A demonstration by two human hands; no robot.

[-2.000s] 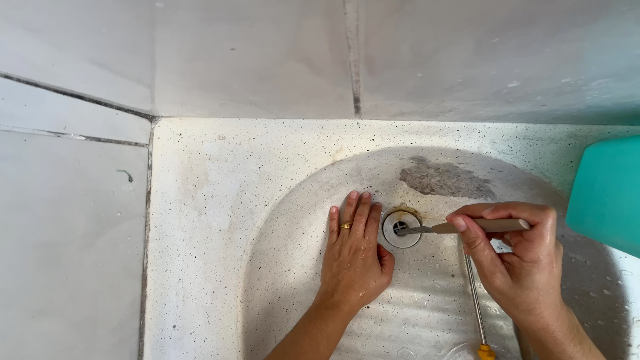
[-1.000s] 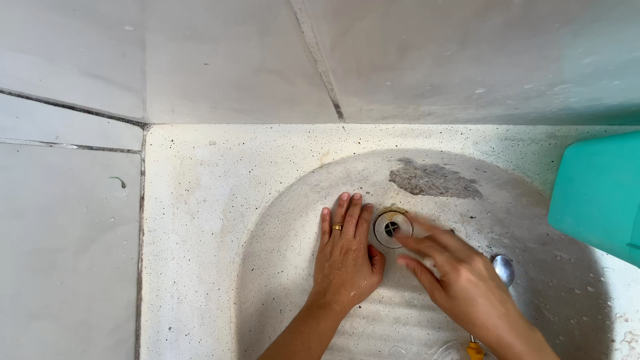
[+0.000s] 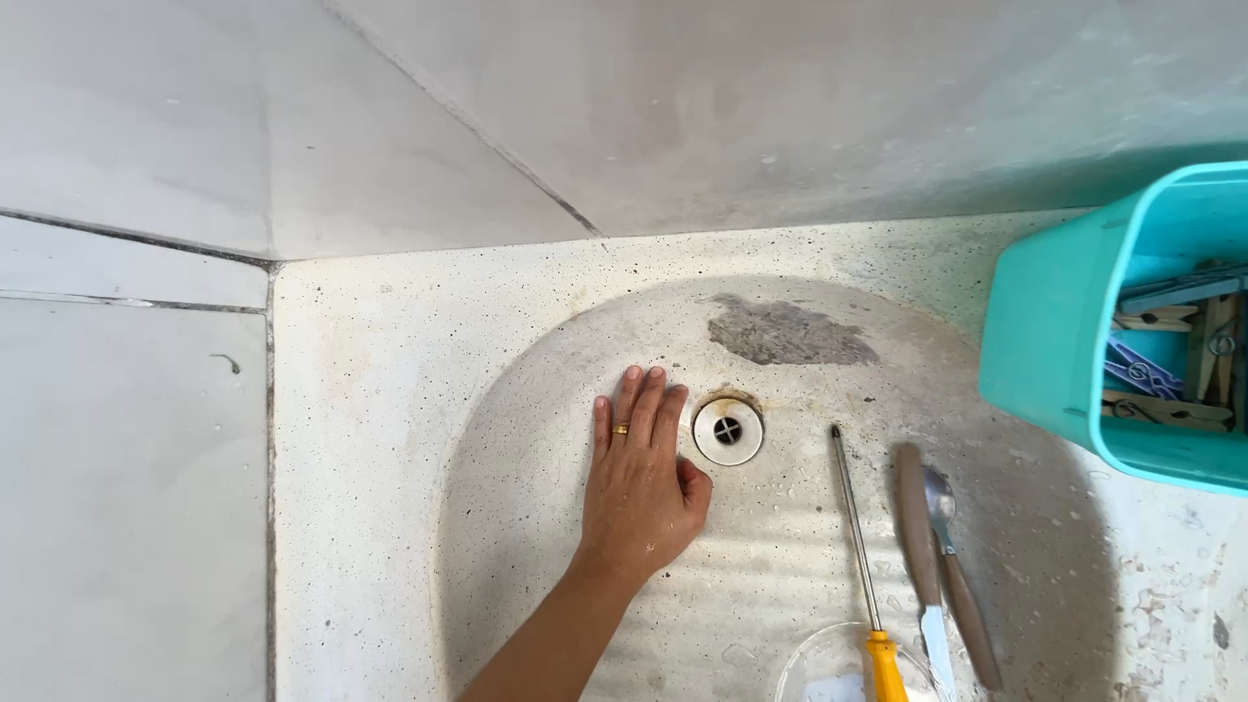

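Note:
My left hand (image 3: 643, 487), wearing a gold ring, lies palm down on the floor of the speckled stone sink (image 3: 546, 439), just left of the round metal drain (image 3: 728, 431). It holds nothing, and its thumb is close to the drain's rim. My right hand is out of view. Right of the drain lies a screwdriver (image 3: 858, 536) with a yellow handle, its handle over a clear round container (image 3: 819, 663). Beside it rest a table knife (image 3: 916, 526) with a brown handle and a spoon (image 3: 960, 585) with a similar handle.
A turquoise plastic bin (image 3: 1058, 322) holding wooden and plastic clothespins (image 3: 1165, 409) stands on the sink's right edge. Tiled walls (image 3: 487, 127) border the back and left. A rough grey patch (image 3: 790, 333) marks the basin behind the drain.
My right hand, which held the knife in the drain two seconds ago, has left the view. The knife now lies in the sink beside the spoon. My left hand stays beside the drain.

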